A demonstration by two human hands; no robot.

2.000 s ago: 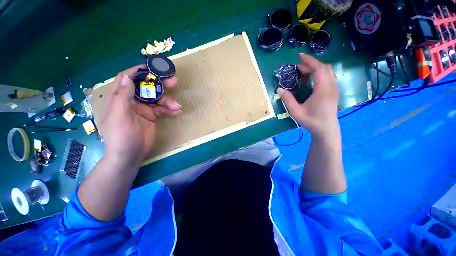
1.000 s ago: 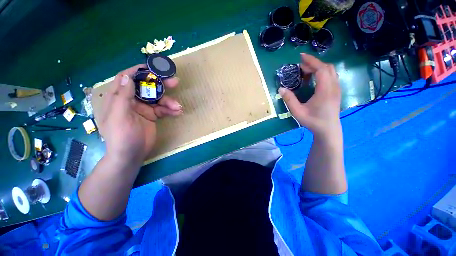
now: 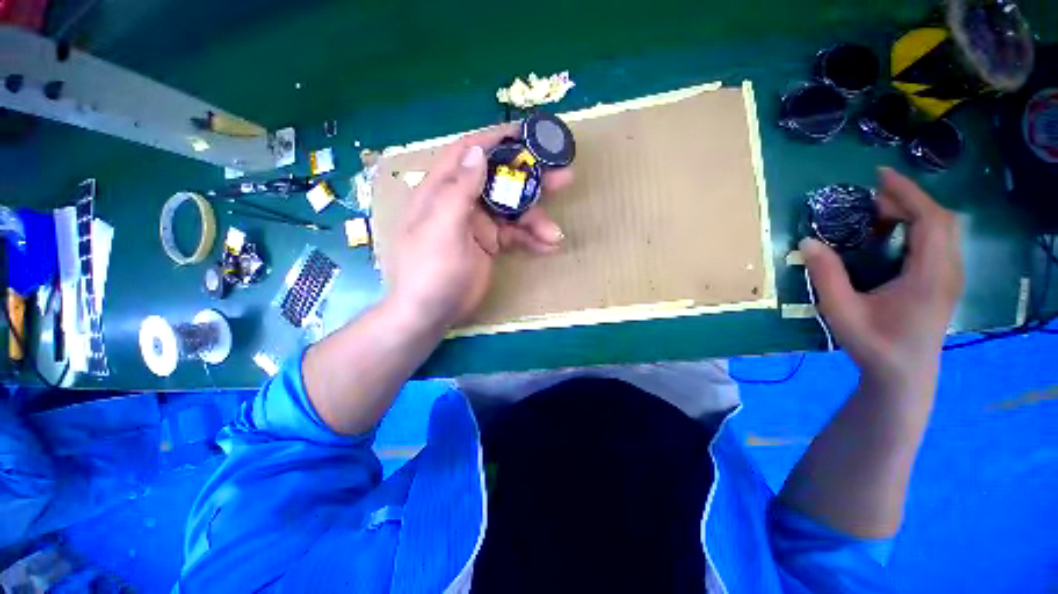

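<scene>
My left hand [image 3: 447,232] holds an open round watch case [image 3: 511,195] between thumb and fingers above the mat's left part. A silver-white battery [image 3: 508,186] with yellow tape shows inside it. The black display module [image 3: 549,139], with a greyish centre, lies face up against the case's upper right edge. My right hand [image 3: 899,279] is at the right of the mat, thumb and fingers curved around a round dark bundled part [image 3: 840,217] on the bench. A thin white cable runs down from it. Whether the fingers press on it is hard to tell.
The tan cardboard mat [image 3: 650,221] has pale taped edges. At left are a tape roll [image 3: 187,227], white-flanged spool [image 3: 186,341], card of dark pieces [image 3: 309,285], tweezers [image 3: 273,211] and spare batteries [image 3: 320,195]. Cream scraps [image 3: 535,89] lie above the mat, several black round pieces [image 3: 847,70] upper right.
The whole view has shifted left and turned, so the bench items appear farther right and more of the left side shows. Both hands keep nearly the same pose over the same things.
</scene>
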